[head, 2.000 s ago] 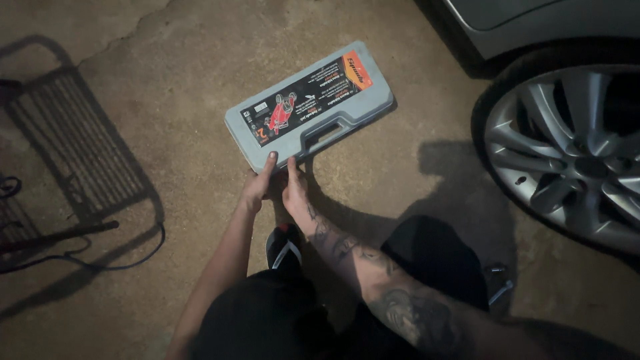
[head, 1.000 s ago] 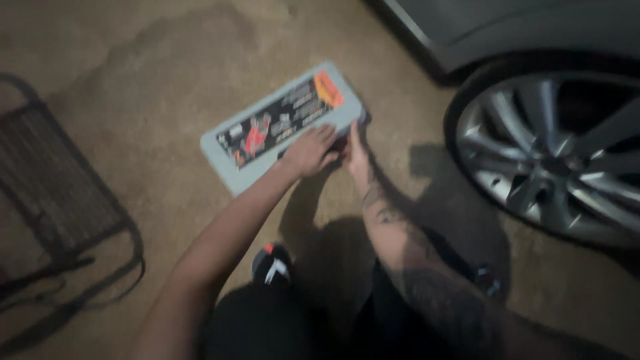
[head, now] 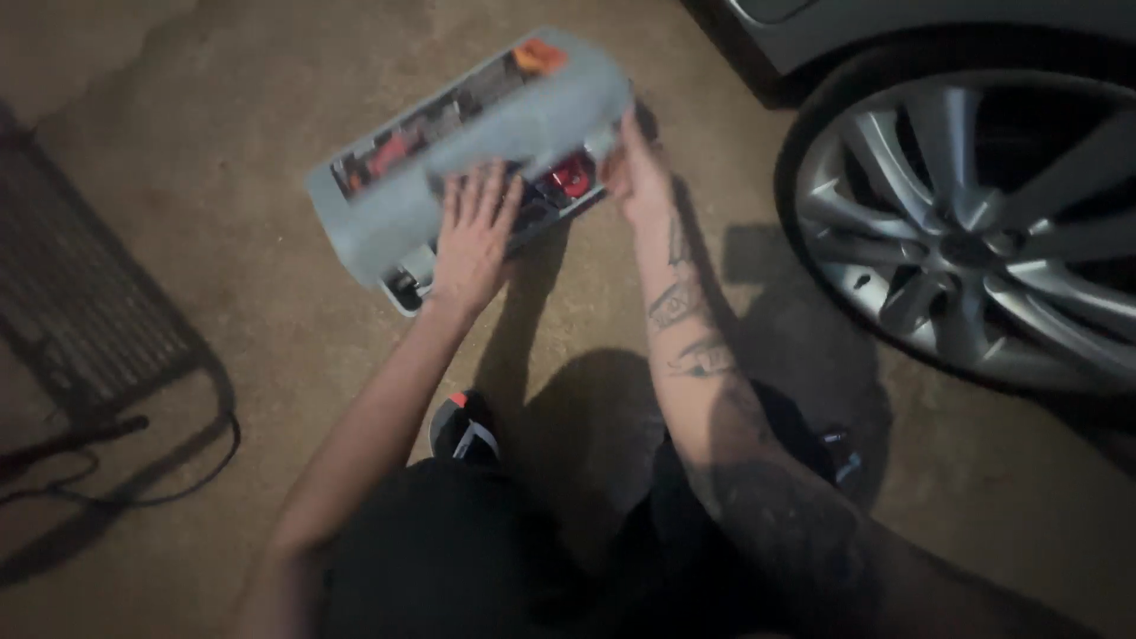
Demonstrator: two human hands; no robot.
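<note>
A grey plastic carrying case (head: 382, 226) lies on the concrete floor with its lid partly raised. The lid bears a printed label with a red picture and an orange corner. Through the gap a red metal part (head: 571, 177), probably of a jack, shows inside. My left hand (head: 479, 217) lies with spread fingers at the lid's front edge, near the handle; whether it grips is unclear. At the right end of the case is my right hand (head: 635, 169), its fingers at the lid's corner and partly hidden, so its hold cannot be made out.
To the right stands a car wheel with a silver alloy rim (head: 963, 248), below the grey car body (head: 816, 31). A metal rack or mesh frame (head: 98, 302) with a dark cable (head: 235, 435) is at the left. My shoe (head: 463, 428) is on the floor below the case.
The lid was closed in both earlier frames and is now partly raised, with the contents showing. My hands have moved apart, the right one to the right end of the case.
</note>
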